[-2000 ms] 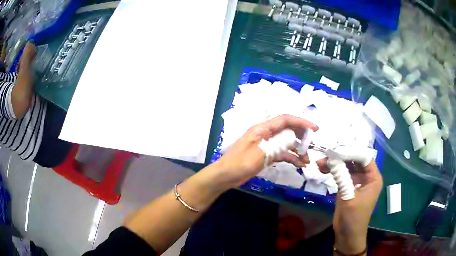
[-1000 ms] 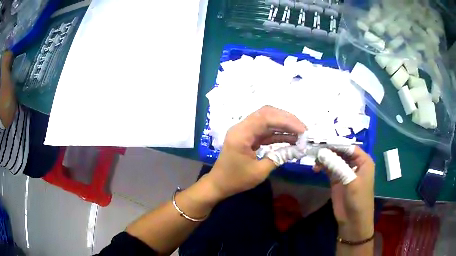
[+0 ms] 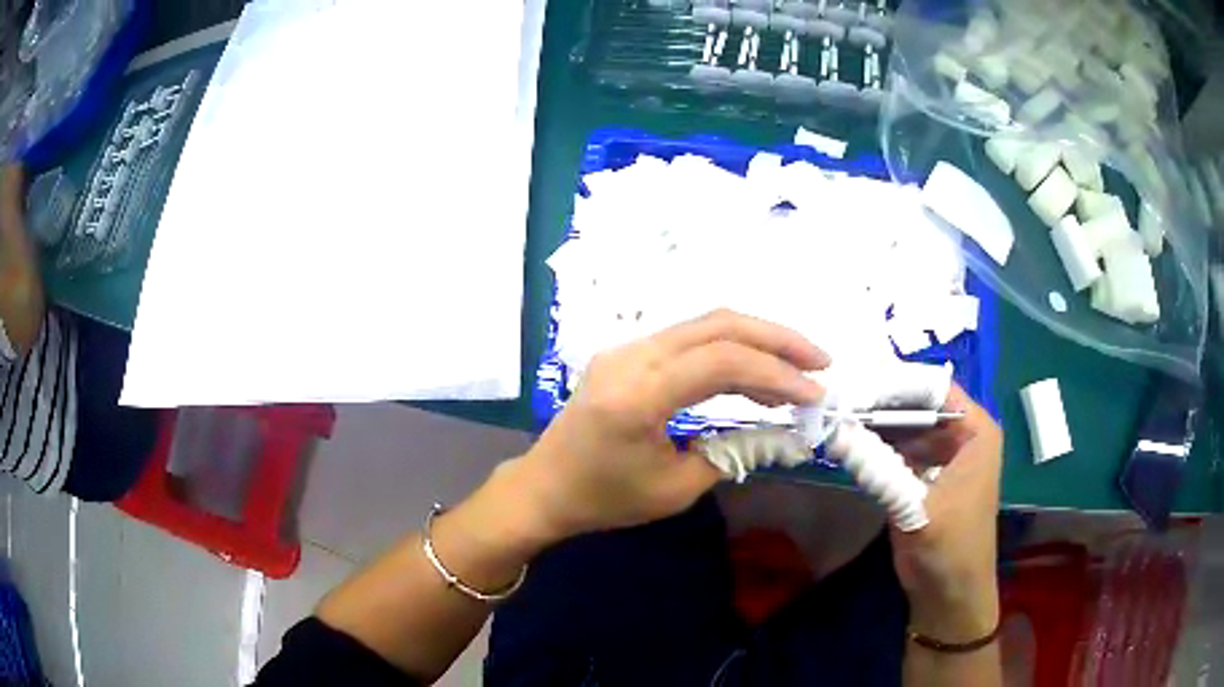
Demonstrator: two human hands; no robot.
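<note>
My left hand (image 3: 644,423) and my right hand (image 3: 946,497) meet over the front edge of the blue basket (image 3: 987,389). White ridged wraps cover both thumbs and some fingers. Between them they hold a small white stemmed part (image 3: 893,419), its thin rod lying sideways. The left fingers and thumb pinch its left end; the right thumb and fingers hold its right side. The fingers hide much of it, and its exact shape is unclear. White pads (image 3: 752,269) fill the basket behind the hands.
White sheets (image 3: 349,201) lie at left. A clear tray of stemmed parts (image 3: 792,61) lies at the back. A clear bag of foam blocks (image 3: 1128,282) is at right, with a loose white block (image 3: 1047,420) and dark phone (image 3: 1162,450). Another person's arm (image 3: 19,269) shows far left.
The view has shifted, so the bench sits higher in the picture. My hands have come closer together around the part, and its rod now lies level between them.
</note>
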